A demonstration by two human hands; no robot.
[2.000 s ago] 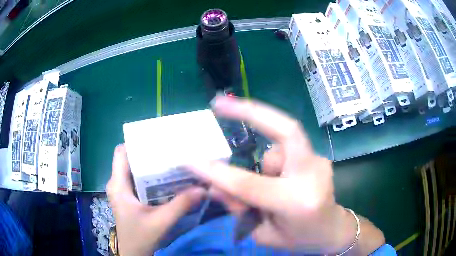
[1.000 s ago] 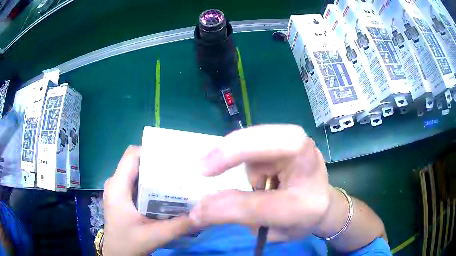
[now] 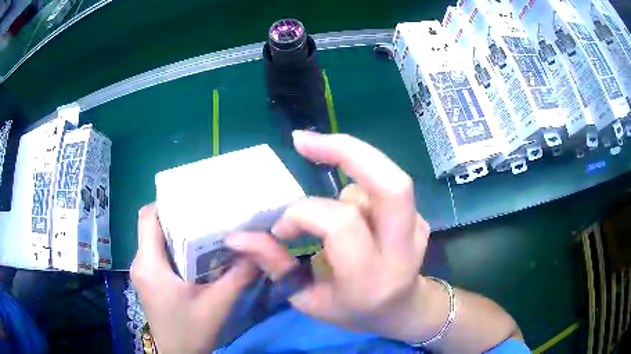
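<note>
My left hand (image 3: 183, 297) holds a retail box (image 3: 225, 190) from its left and lower side, with the plain white end panel facing up. A strip of the printed side shows below it. My right hand (image 3: 353, 249) is at the box's right lower edge, index finger raised and other fingers bent near the printed side. Whether it holds a blade is hidden by the fingers and blur. The black hot air gun (image 3: 297, 90) with a pink-purple glowing end is on the bench behind the box.
The right-hand box group (image 3: 456, 104) has several boxes with hang tabs toward me. The left-hand box group (image 3: 69, 200) is at the left. A yellow-green tape line (image 3: 216, 121) marks the green bench. Whitish scraps (image 3: 133, 311) show below the bench edge. Wooden slats (image 3: 602, 290) are at lower right.
The box has moved left and tilted. My right index finger has lifted off the end panel, and the tan stub seen in that hand no longer shows clearly. The blur by the left boxes is gone.
</note>
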